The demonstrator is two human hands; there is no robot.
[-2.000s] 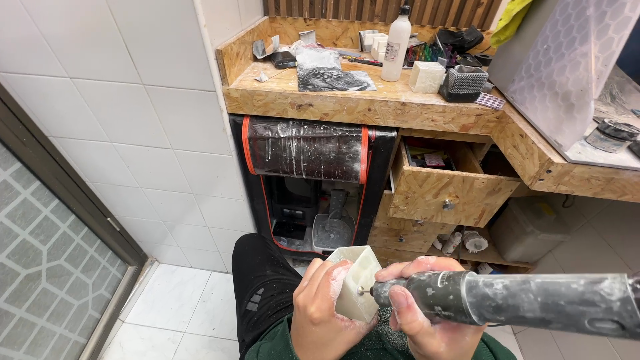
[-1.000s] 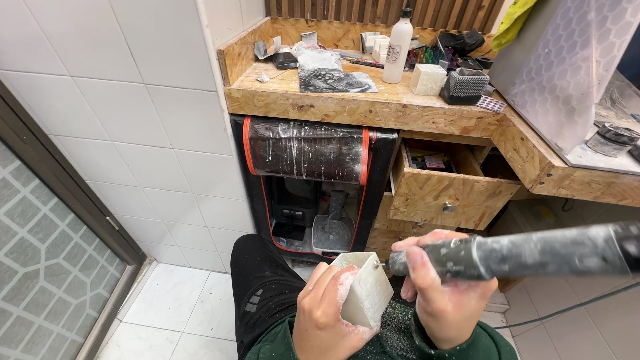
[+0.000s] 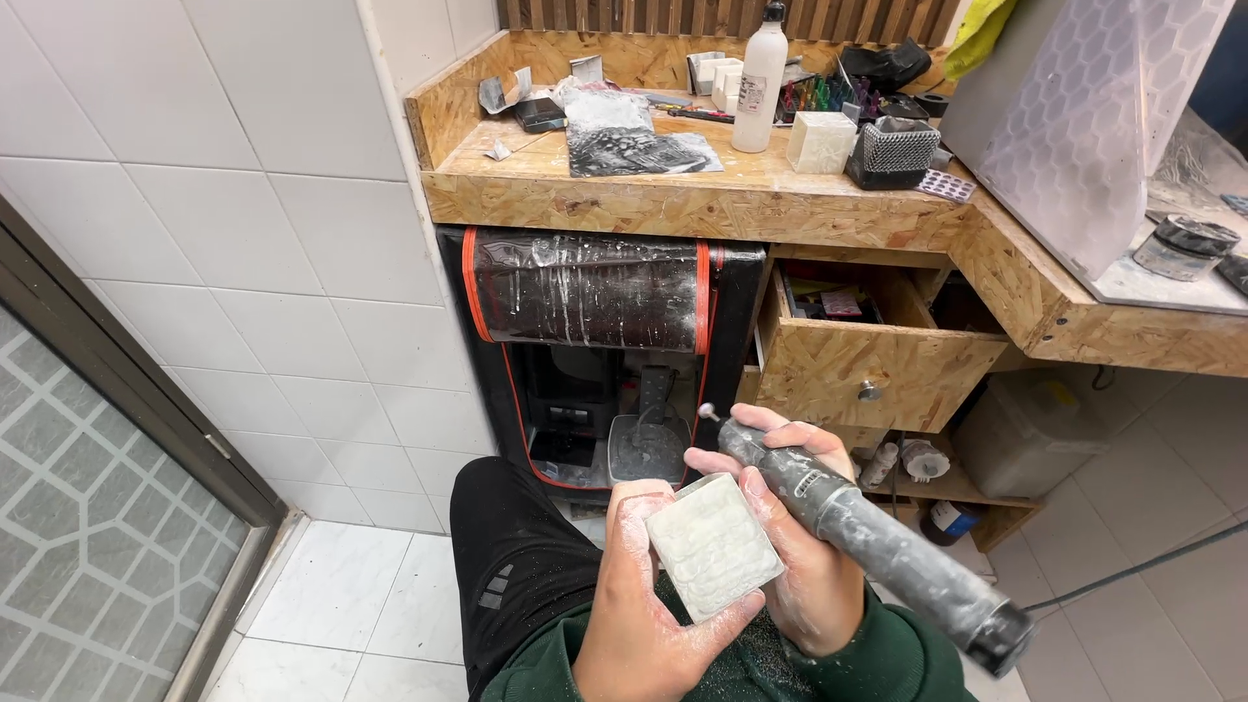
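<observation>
Between the fingers and thumb of my left hand (image 3: 648,595) is a square white block (image 3: 715,546), with a scalloped, carved-looking face turned up toward the camera. My right hand (image 3: 804,546) grips a dusty black rotary tool (image 3: 877,531) near its front end, and its thumb lies close to the block's right side. A small rounded bit (image 3: 707,411) on the tool points up and left, apart from the block. Pale dust coats the fingers of both hands.
An OSB workbench (image 3: 682,200) holds a plastic bottle (image 3: 760,83), another white block (image 3: 822,142) and a mesh holder (image 3: 889,154). Beneath are a black enclosure with a rolled clear flap (image 3: 590,288) and an open drawer (image 3: 873,366). A cable (image 3: 1131,570) runs at right.
The rotary tool has swung so its rear end points down and right, and its bit has moved off the block. My left hand has turned the block, showing its scalloped face.
</observation>
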